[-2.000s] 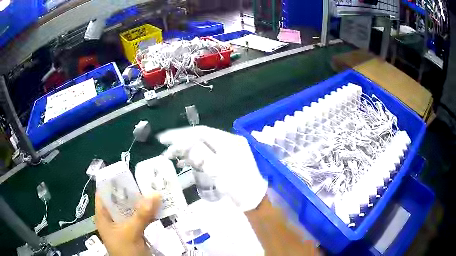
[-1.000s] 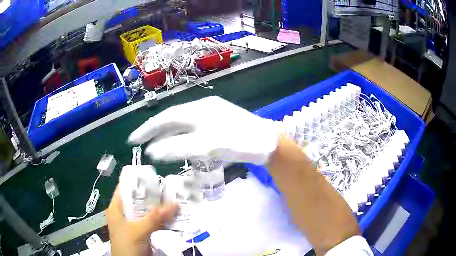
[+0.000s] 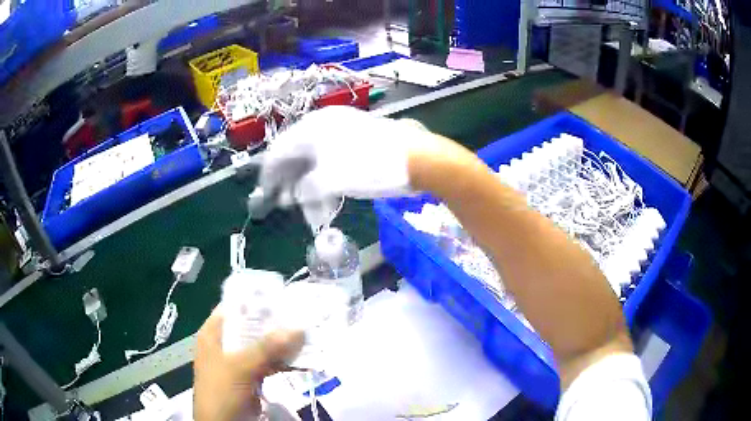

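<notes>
My left hand (image 3: 239, 362) is bare and holds two white power adapters (image 3: 251, 308) side by side at the lower left; they are blurred and a cord hangs below. My right hand (image 3: 338, 156) wears a white glove and reaches over the belt. Its blurred fingers point down beside a white adapter (image 3: 259, 201) whose cord trails on the belt; I cannot tell whether they grip it. A clear bottle (image 3: 334, 265) with a pale cap stands upright below the glove. A small blue piece (image 3: 324, 387) lies on the white table cover (image 3: 412, 353).
The green belt (image 3: 210, 226) bears more corded adapters (image 3: 188, 264) at left. A blue tote (image 3: 461, 292) at right holds adapter rows and heaped cords, partly behind my right forearm. Across the belt are red bins (image 3: 247, 131) of cords, a yellow crate (image 3: 224, 70) and a shallow blue tote (image 3: 123, 205).
My right hand has moved from above the held adapters up and away over the belt, uncovering the bottle. My left hand still holds two adapters, now slightly farther right.
</notes>
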